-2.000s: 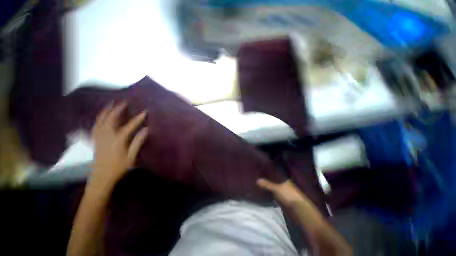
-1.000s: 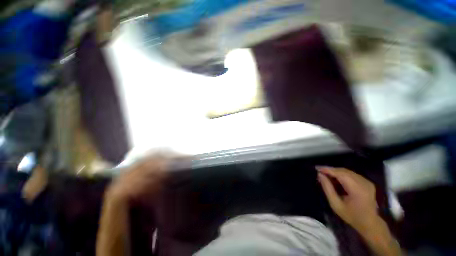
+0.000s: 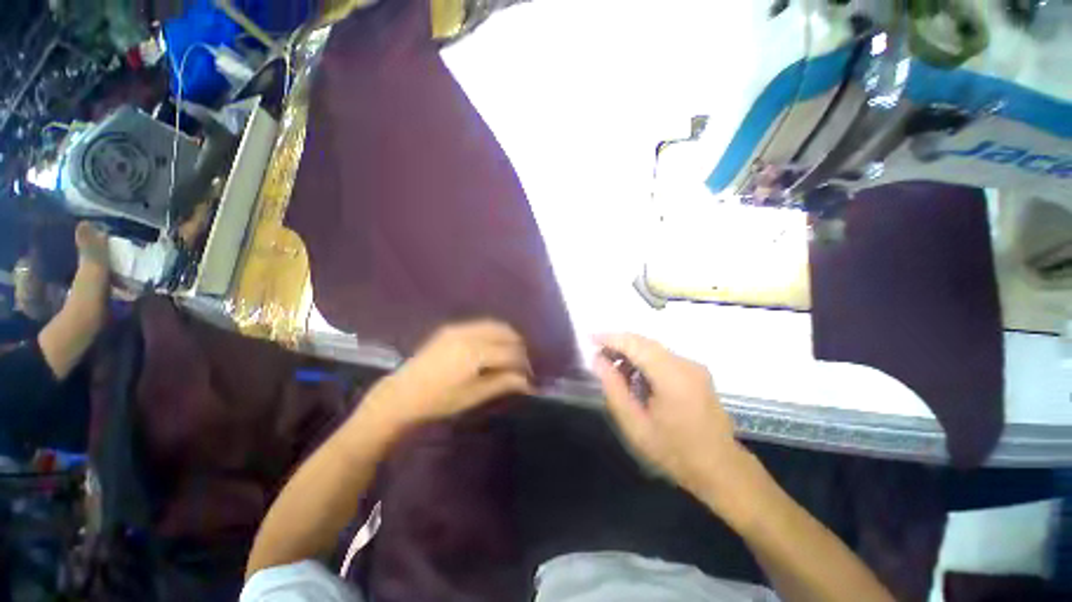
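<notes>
A long maroon cloth panel (image 3: 423, 188) lies flat at the left of the white table, its lower end at the front edge. My left hand (image 3: 464, 370) is slightly blurred, fingers curled over that lower end; I cannot tell whether it grips the cloth. My right hand (image 3: 670, 406) is just right of the panel's corner, fingers bent. A small dark thing shows between its fingers, too unclear to name. A maroon curved-edge panel (image 3: 905, 294) lies right of the needle area, its tip over the front edge. More maroon cloth (image 3: 447, 506) is in my lap.
The JACK sewing machine head (image 3: 870, 118) stands at upper right above the pale needle plate (image 3: 741, 265). A measuring tape (image 3: 823, 433) runs along the front edge. Crumpled maroon cloth (image 3: 223, 435) hangs at lower left. Another person's arm (image 3: 76, 306) and a grey motor-like unit (image 3: 118, 165) are at far left.
The view has turned left. The panel earlier across my lap no longer lies there. My right hand has come up from below the table edge, and both hands are now near the left panel's lower end.
</notes>
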